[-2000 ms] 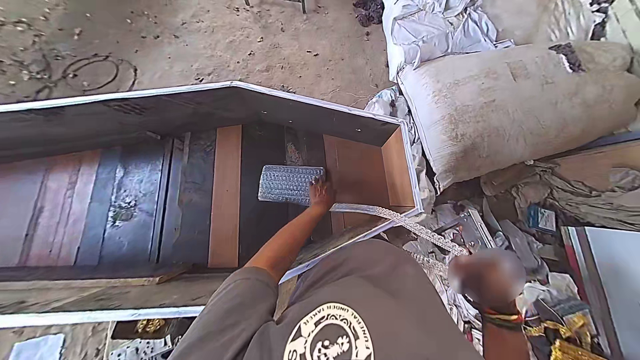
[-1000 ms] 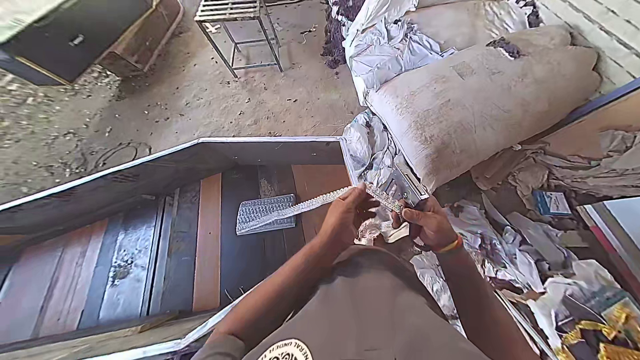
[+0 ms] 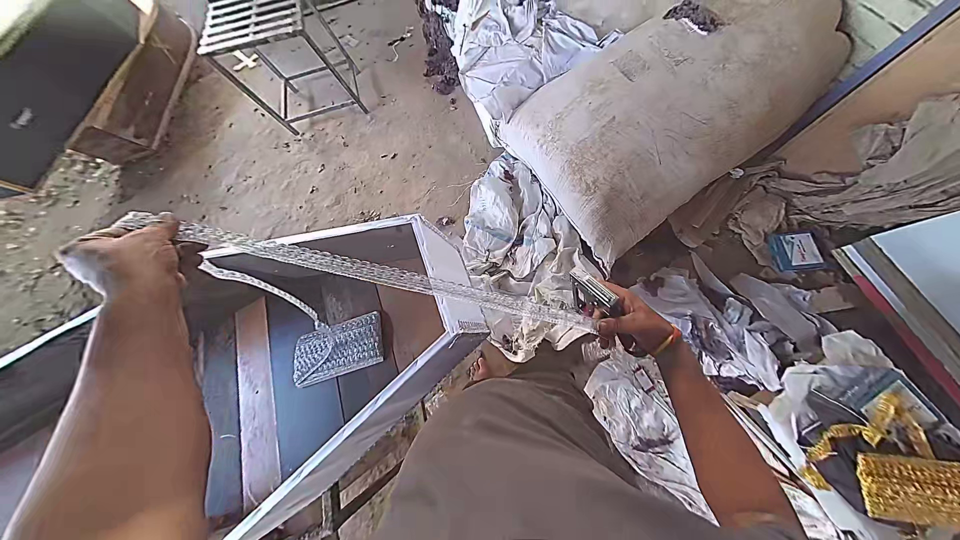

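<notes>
A silver lace trim strip (image 3: 390,279) is stretched between my hands, over the end of a wooden coffin (image 3: 457,296) whose outside is white. My left hand (image 3: 131,251), raised at the left above the coffin's side, grips the strip. My right hand (image 3: 634,319) pinches the other stretch of trim near the coffin's end and also holds a metal staple gun (image 3: 595,292). From my left hand the trim runs down to a flat wound bundle of silver trim (image 3: 339,349), which lies on the boards inside the coffin.
Large stuffed sacks (image 3: 660,112) and crumpled white sheeting (image 3: 510,217) lie beyond the coffin's end. Scraps and a bundle of gold trim (image 3: 907,487) are at the lower right. A metal-framed stand (image 3: 289,75) and a dark box (image 3: 67,82) stand at the upper left.
My left hand has moved far to the left, away from my right hand, and the trim is now drawn out long between them. The view has shifted.
</notes>
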